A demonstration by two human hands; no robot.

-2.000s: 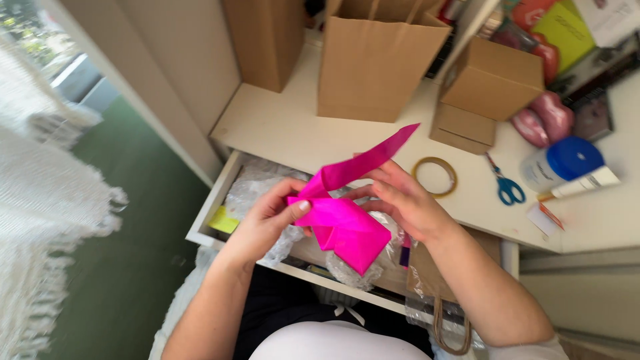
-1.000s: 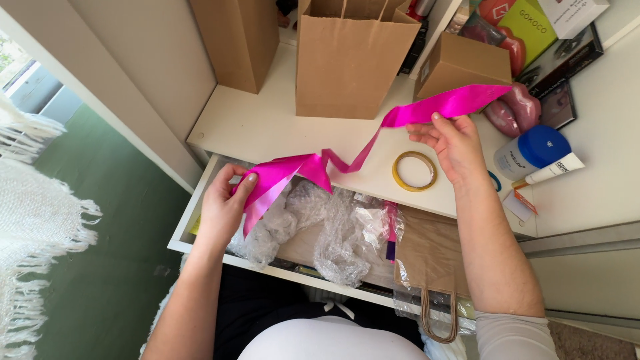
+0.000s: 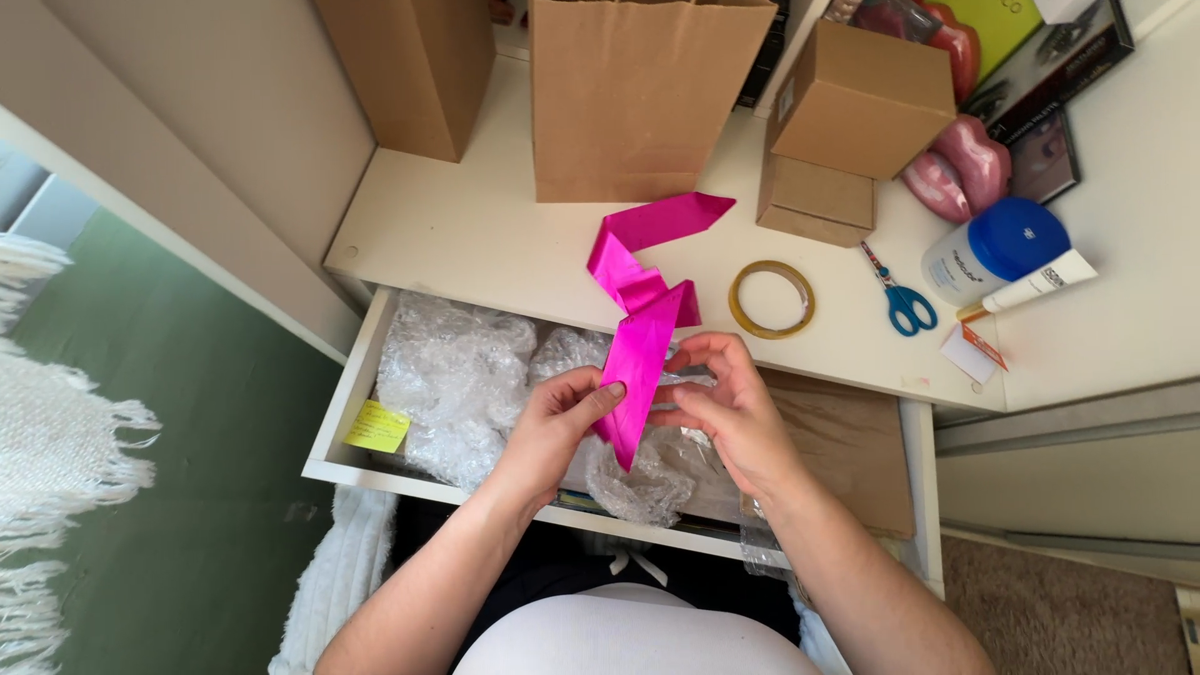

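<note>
A wide, shiny magenta ribbon [image 3: 640,361] hangs folded over the drawer's back edge, its far end lying on the white desktop. My left hand [image 3: 562,422] pinches the ribbon near its pointed lower end between thumb and fingers. Just to the right, my right hand [image 3: 722,403] has its fingers spread beside the ribbon; whether a fingertip touches it I cannot tell. Below both hands is the open drawer [image 3: 328,459] with crumpled bubble wrap [image 3: 450,384]. A roll of tape [image 3: 772,299] lies on the desktop, right of the ribbon.
A brown paper bag [image 3: 637,103] stands behind the ribbon, with another paper bag [image 3: 412,75] to its left. Two cardboard boxes [image 3: 858,94] are stacked at right. Blue-handled scissors [image 3: 907,305], a blue-lidded jar [image 3: 1017,239] and a white tube [image 3: 1041,281] lie farther right. Flat brown paper [image 3: 844,450] fills the drawer's right side.
My hands were wide apart with the ribbon stretched between them; now they are close together. The right hand has let go of the ribbon's far end, which now lies on the desktop.
</note>
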